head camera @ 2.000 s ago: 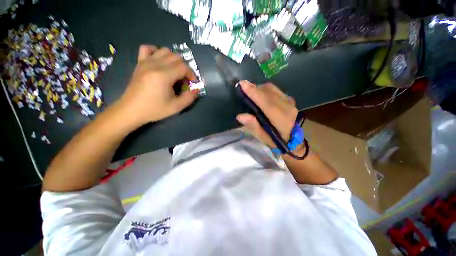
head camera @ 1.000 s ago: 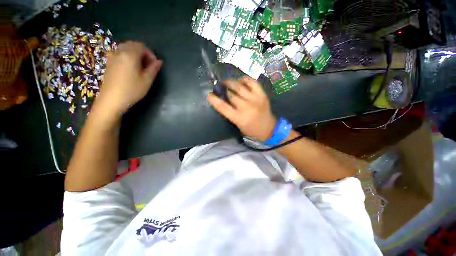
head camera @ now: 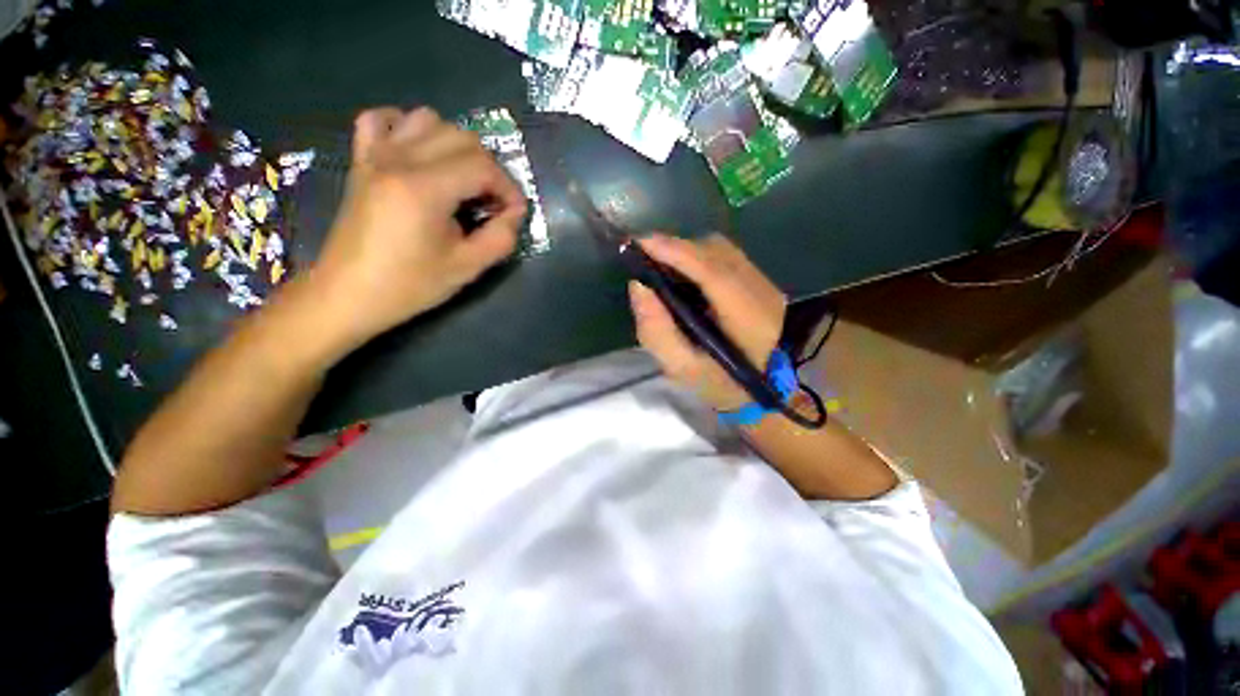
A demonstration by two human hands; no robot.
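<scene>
A narrow green and silver circuit board point(head camera: 528, 184) lies on the dark mat, partly hidden by my left hand point(head camera: 424, 218). The thumb and index finger of my left hand meet at the board's left edge; whether they pinch a small part cannot be seen. My right hand point(head camera: 714, 320) holds a black soldering iron point(head camera: 700, 326) like a pen, its thin blurred tip pointing up and left, just right of the board. A blue band is on my right wrist. A heap of small white, yellow and dark components point(head camera: 136, 190) lies at the left.
Overlapping circuit boards point(head camera: 619, 102) lie at the bench's far side. A silvery coil on a yellow-green base point(head camera: 1088, 177) stands at the right, with loose wire. An open carton point(head camera: 1101, 449) is below right. A white cable point(head camera: 61, 340) runs beside the heap.
Since one second ago, my left hand has moved right from the component heap to the narrow board. My right hand has shifted right, and the iron's handle now shows along its length.
</scene>
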